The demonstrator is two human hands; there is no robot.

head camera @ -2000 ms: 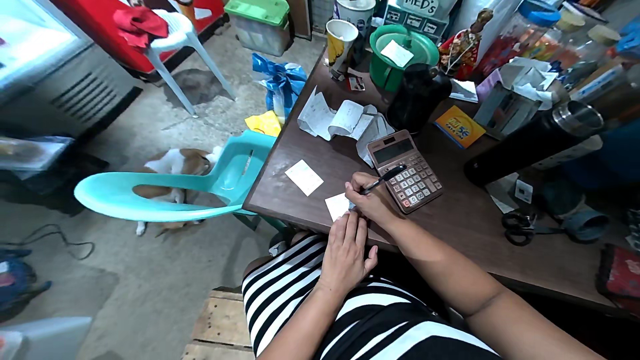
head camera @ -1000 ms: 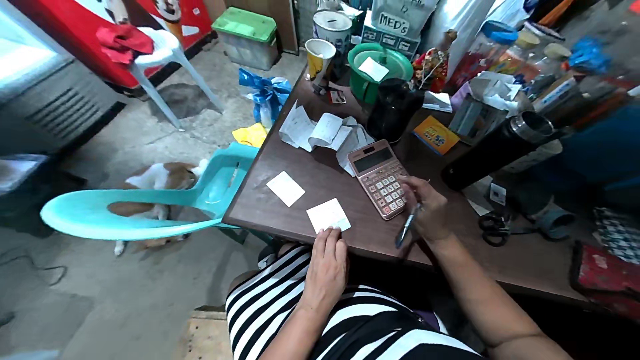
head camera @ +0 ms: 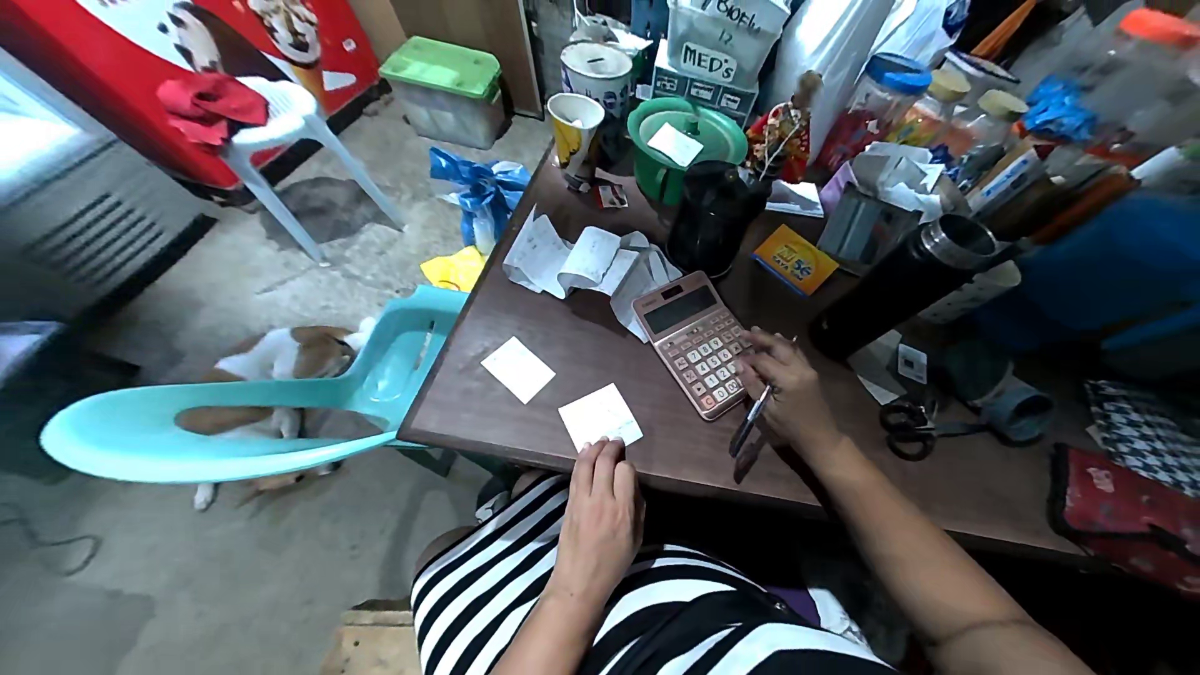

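Observation:
My left hand rests at the table's front edge, its fingertips on the lower edge of a small white paper slip that bears faint writing. My right hand holds a pen between its fingers, tip pointing down toward the table, while its fingertips are at the right side of a pink desktop calculator. A second white slip lies flat to the left. Behind the calculator, a long curled paper strip is spread on the table.
On the dark wooden table stand a black mug, a green lidded container, a black tumbler and an orange box. Black scissors lie at right. A turquoise plastic chair touches the left edge; a dog lies beneath it.
My right hand, with the pen, has moved off the paper slip and right to the calculator. My left hand has stayed at the slip, which is now more exposed.

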